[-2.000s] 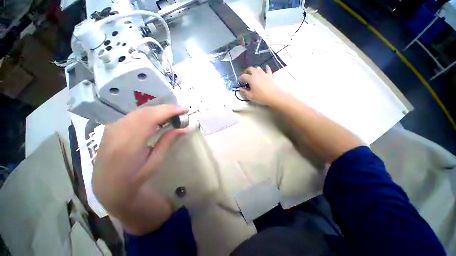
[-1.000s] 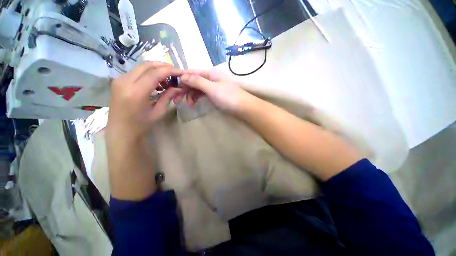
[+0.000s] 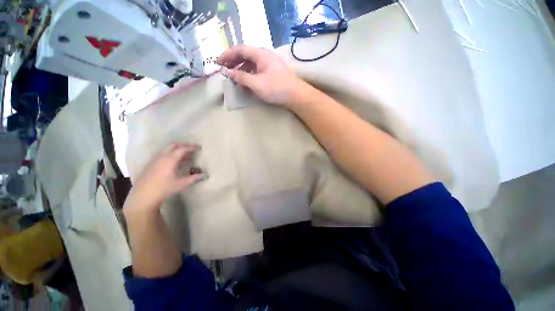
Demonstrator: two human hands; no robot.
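The beige panel lies across the work area, with a grey patch near the front edge and another partly under my right hand. My right hand is beside the machine's needle end, its thumb and finger closed on a small, unclear object. My left hand is low over the panel's left part, fingers curved around a small dark disc. Whether it grips the disc is unclear. The white sewing machine head with a red logo is beyond my hands.
A slim black tool with a looped cord lies on the dark plate and panel at the back. Thin white strips lie at the back right. More beige pieces hang at the left. A yellow-brown object is at the lower left.
My hands, together at the metal piece a second ago, are apart. My left hand has moved down to the dark disc; my right stays near the machine. The view has shifted.
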